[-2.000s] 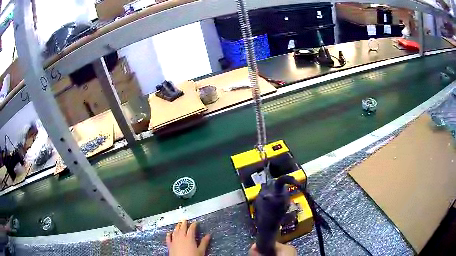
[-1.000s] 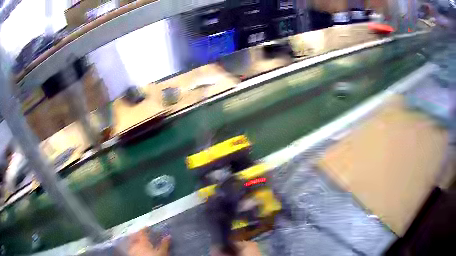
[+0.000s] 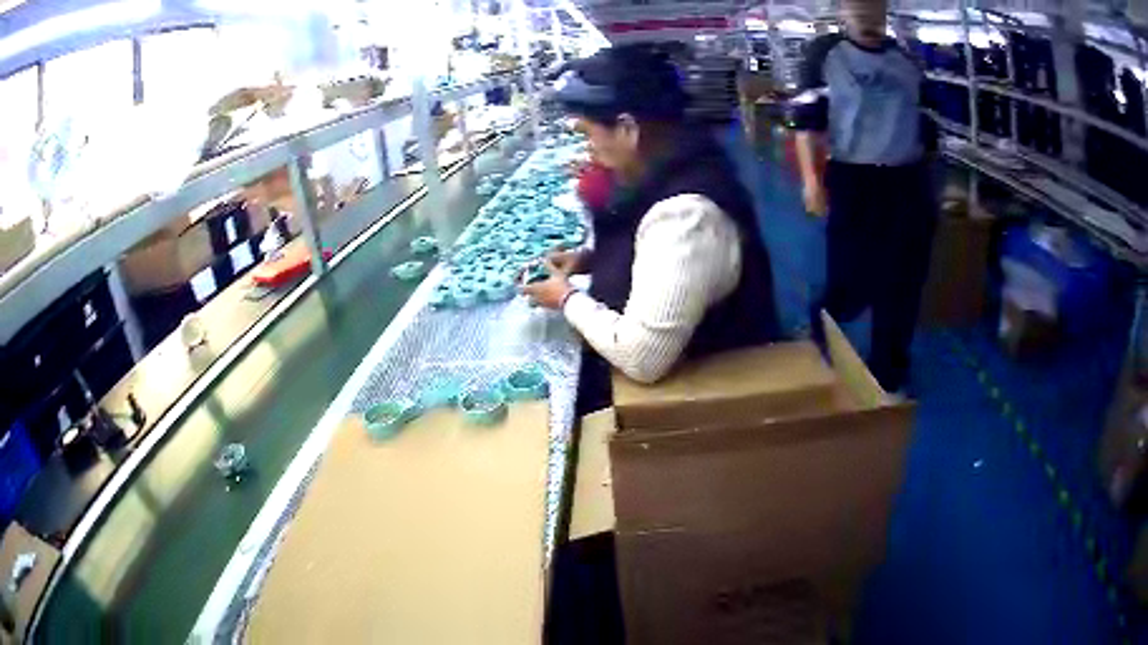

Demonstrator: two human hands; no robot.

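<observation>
Neither of my hands is in the picture. Nearest in front of me lies a flat tan cardboard sheet (image 3: 422, 529) on the bench. Several pale teal plastic parts (image 3: 483, 405) sit at its far edge. Beyond them a heap of teal parts (image 3: 504, 246) lies on the silvery bench cover (image 3: 441, 340). One round slotted housing (image 3: 232, 461) sits on the green conveyor belt (image 3: 302, 378) at the left. The electric screwdriver and the yellow feeder are out of view.
An open cardboard carton (image 3: 755, 517) stands right of the bench. Behind it a seated person (image 3: 674, 252) holds a small part over the bench. Another person (image 3: 875, 164) stands in the blue-floored aisle. A grey metal frame (image 3: 302, 208) runs above the belt.
The view has swung far to the right. The feeder, the screwdriver and both my hands have left the picture. The neighbouring worker, the carton and the teal heap have come into view.
</observation>
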